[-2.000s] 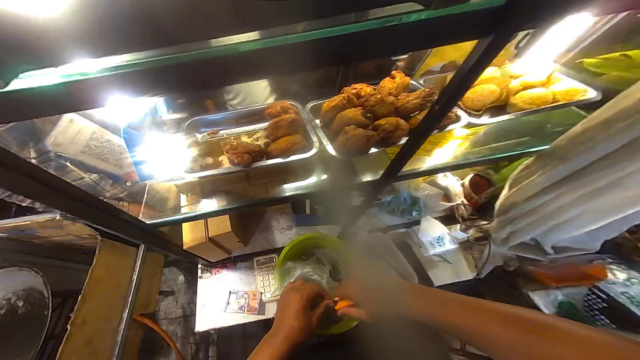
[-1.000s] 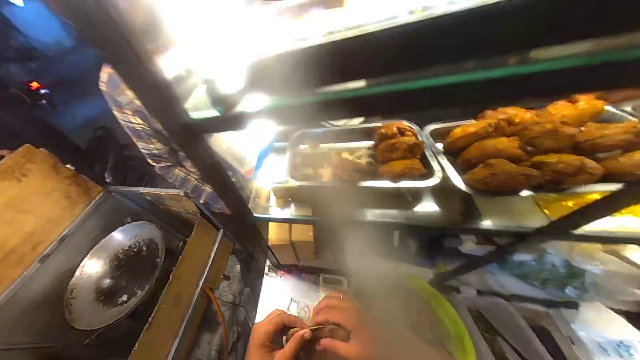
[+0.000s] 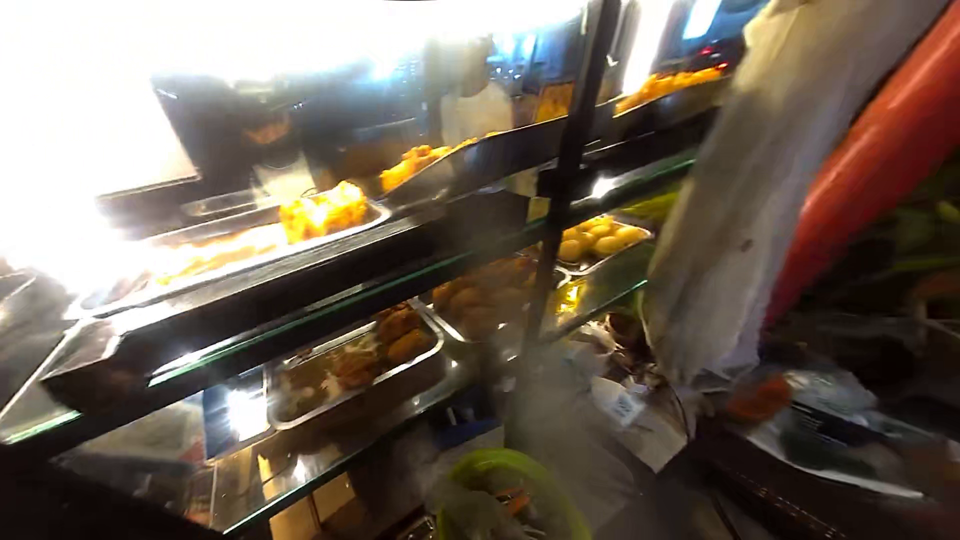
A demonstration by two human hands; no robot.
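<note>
Neither my left hand nor my right hand shows in the head view. At the bottom centre stands a green plastic basin (image 3: 499,459), with a crumpled clear plastic bag and something orange inside. Behind it, on the glass shelf of a food display case, a metal tray (image 3: 352,375) holds browned fried pieces. A second tray of brown fried food (image 3: 480,296) lies to its right, partly behind a black frame post (image 3: 562,187). Farther right, round yellow pieces (image 3: 604,238) fill another tray. On the upper shelf is a metal tray (image 3: 247,244) with brightly lit golden fried food.
A whitish cloth (image 3: 705,225) hangs at the right beside a red rolled thing (image 3: 862,157). Plastic bags (image 3: 832,420) and other items lie below. Cardboard boxes (image 3: 322,506) are under the lower shelf. A person (image 3: 476,105) is beyond the case. Haze and glare blur parts of the view.
Both hands, seen together at the basin two seconds ago and low in the view one second ago, are out of view now. The view has swung strongly and shows the upper shelf.
</note>
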